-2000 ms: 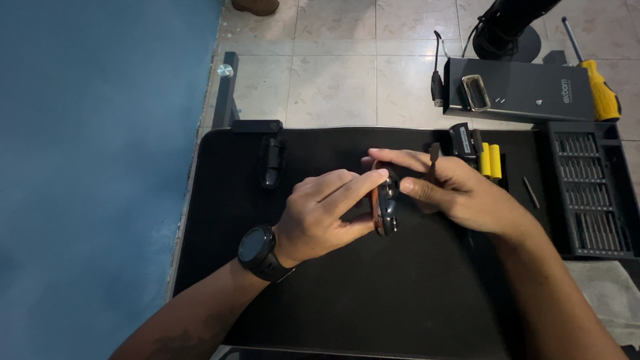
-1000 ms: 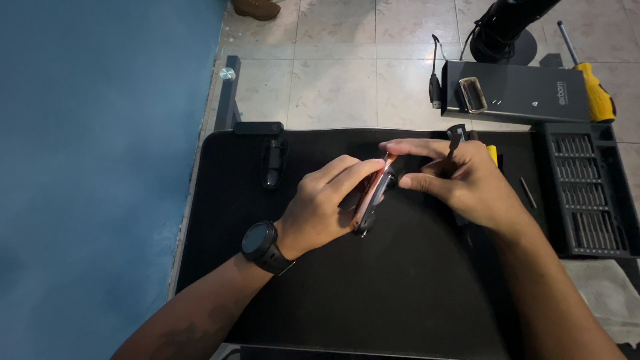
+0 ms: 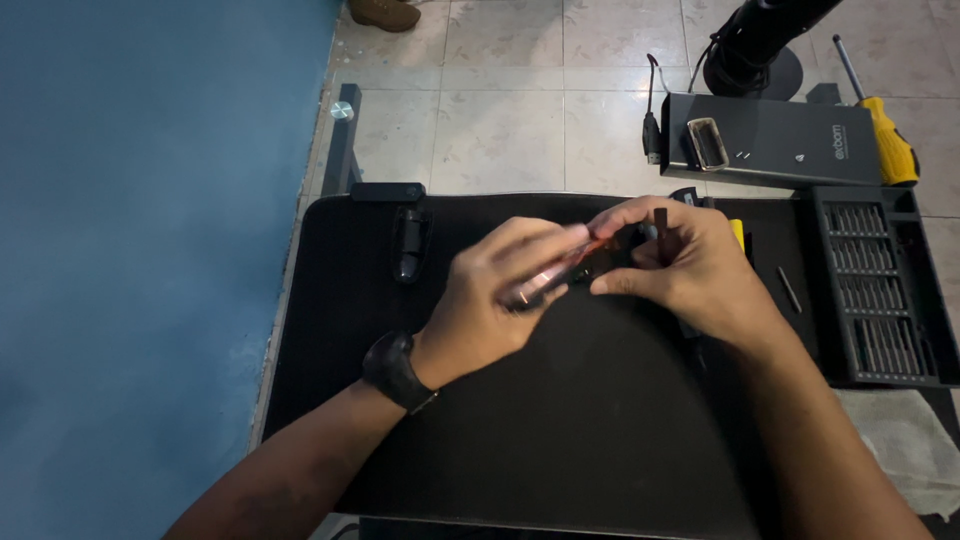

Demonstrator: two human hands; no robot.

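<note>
My left hand (image 3: pixel 499 289), with a black watch (image 3: pixel 396 369) on its wrist, grips a small device part (image 3: pixel 541 281) with a shiny face and an orange-red edge; motion blurs it and its exact kind cannot be told. My right hand (image 3: pixel 679 262) is at the part's far right end, its index fingertip at the upper edge and its thumb apart below. A thin dark strip-like tool (image 3: pixel 661 225) stands up between the right hand's curled fingers. Both hands are above the black desk mat (image 3: pixel 570 435).
A precision bit case (image 3: pixel 874 281) lies at the right, with a loose metal bit (image 3: pixel 787 289) beside it. Beyond are a dark box (image 3: pixel 787 139) bearing a metal frame (image 3: pixel 708 144) and small screws, and a yellow-handled screwdriver (image 3: pixel 890 142). A black object (image 3: pixel 409 244) lies at the left.
The held part has turned from nearly upright to a flatter slant, its shiny face now showing. My right thumb has moved away from it, lower down.
</note>
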